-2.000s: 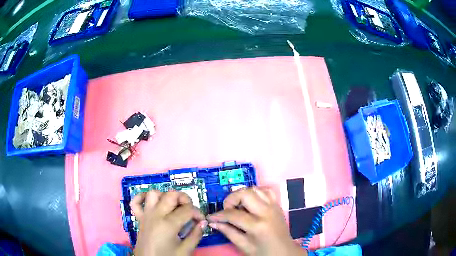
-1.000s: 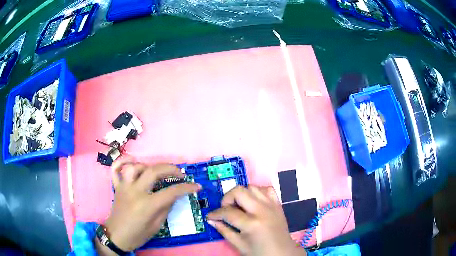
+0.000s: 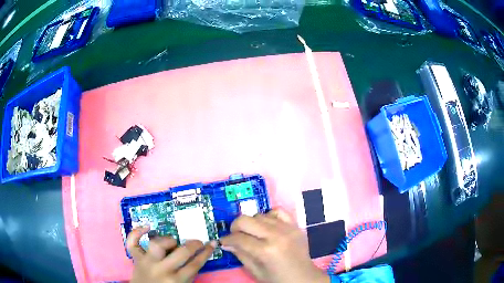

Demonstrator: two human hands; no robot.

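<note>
The blue device housing (image 3: 221,190) lies open on the pink mat at the bottom centre. Inside it are a green main circuit board (image 3: 160,212), a white rectangular module (image 3: 191,225) and a small green board (image 3: 239,191) at the upper right. My left hand (image 3: 168,260) is over the board's lower part, fingertips near the module's lower edge. My right hand (image 3: 268,243) reaches in from the right, fingertips at the board's lower right edge. The fingertips nearly meet. Whether either hand pinches something tiny is too small to tell.
Small wired parts (image 3: 130,152) lie on the pink mat (image 3: 221,110). A blue parts bin (image 3: 69,124) stands left, a smaller one (image 3: 381,141) right, beside a long wrapped tray (image 3: 454,121). Black pads (image 3: 326,237) and a blue coiled cord (image 3: 353,229) lie right. Other housings (image 3: 66,33) wait beyond.
My left hand has moved down from the board's top, uncovering the connector and board. Its fingertips are now close to my right hand's. The whole view has shifted slightly.
</note>
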